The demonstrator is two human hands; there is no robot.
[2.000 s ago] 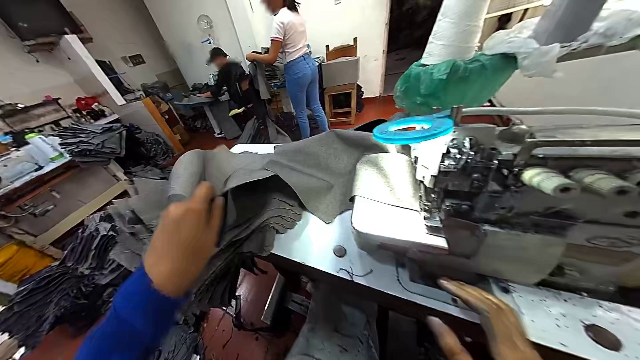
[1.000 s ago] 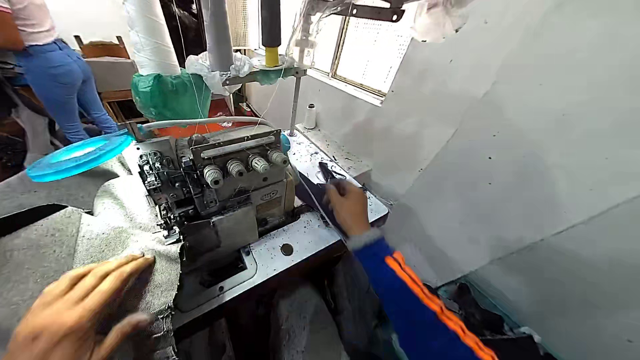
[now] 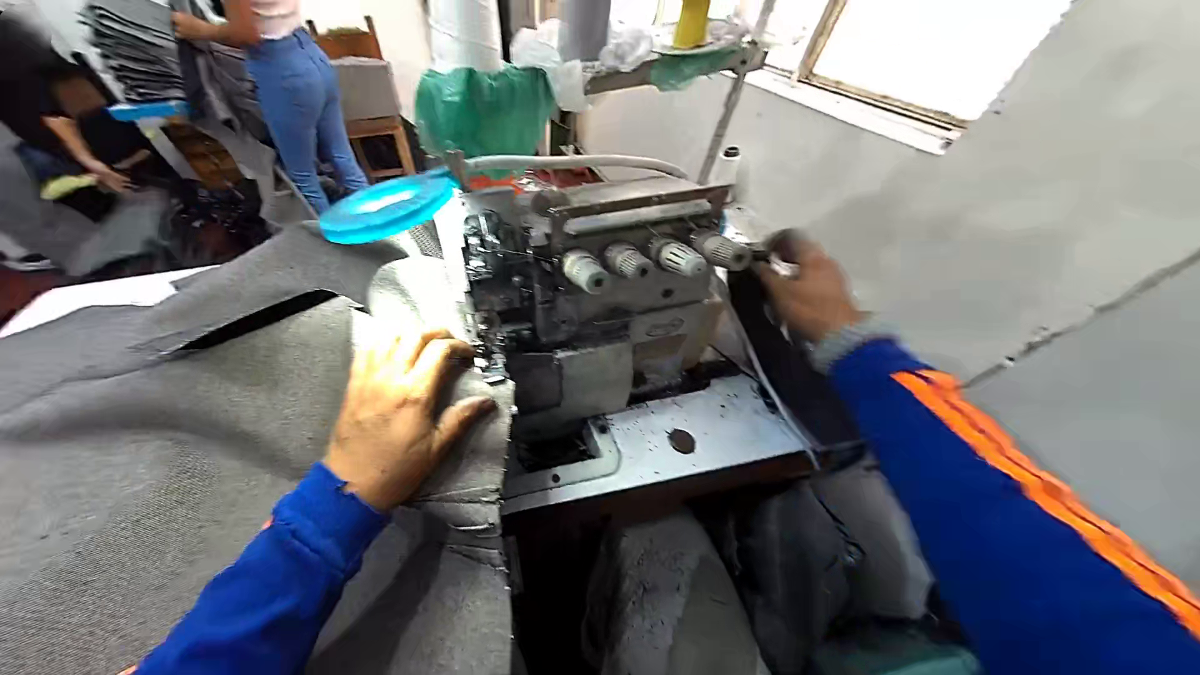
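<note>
My left hand (image 3: 398,412) lies with fingers spread on grey fabric (image 3: 225,441), close to the needle area of an overlock sewing machine (image 3: 609,291). That fabric spreads across the left of the machine table, and its cut edge hangs down beside the metal bed (image 3: 694,431). To the right of the machine, my right hand (image 3: 806,286) is closed on the upper end of a dark fabric strip (image 3: 783,356), which hangs over the table's right side. Some of its fingers are blurred. A translucent blue ring (image 3: 389,208) sits at the machine's upper left.
Behind the machine stand thread cones (image 3: 466,37) with green plastic (image 3: 483,112) around them. A small white spool (image 3: 727,167) is near the wall (image 3: 891,216). Two people are farther back on the left, one by stacked grey cloth (image 3: 136,52). More cloth lies below the table.
My left hand has moved up the grey fabric to beside the needle area. My right hand, over the bed two seconds ago, is now at the dark strip. The view has swung right.
</note>
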